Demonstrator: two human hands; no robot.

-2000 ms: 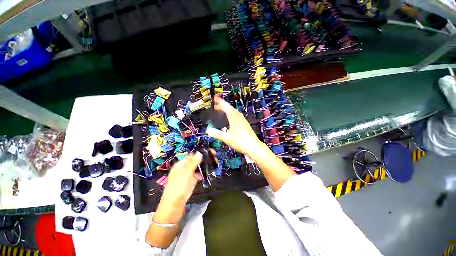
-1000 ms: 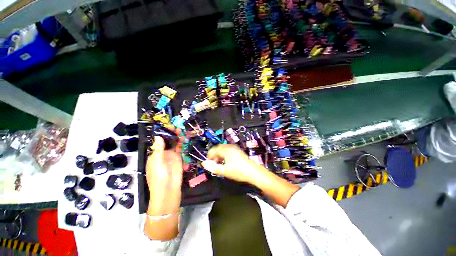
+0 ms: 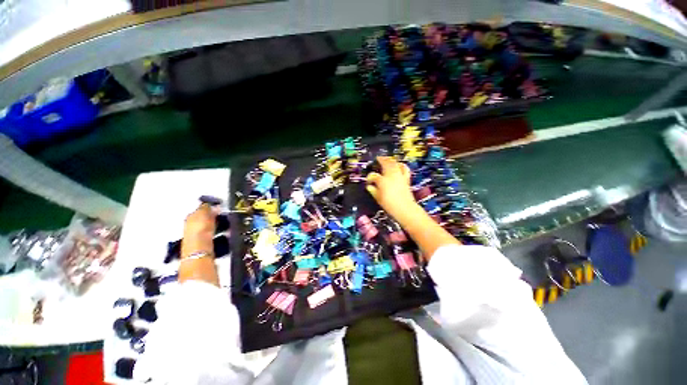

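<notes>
My left hand (image 3: 199,231) is over the white sheet (image 3: 181,184), with a small black housing (image 3: 210,200) at its fingertips. My right hand (image 3: 392,185) is at the upper right of the black tray (image 3: 339,310), its fingers bent down beside clipped housings (image 3: 423,189); whether it grips one is hidden. Loose binder clips (image 3: 320,237), in several colours, lie heaped in the tray. More black housings (image 3: 141,277) lie on the sheet, some hidden by my left arm.
A second tray of clipped pieces (image 3: 467,68) stands beyond. A brown board (image 3: 490,137) lies right of the tray. A blue bin (image 3: 53,111) is upper left, dark trays (image 3: 256,75) behind, bagged coppery parts (image 3: 87,252) far left. A pale frame bar (image 3: 339,30) crosses the top.
My left hand has moved left from the tray to the sheet with the black piece. My right hand has moved up and right from the clip heap. The view has tilted upward.
</notes>
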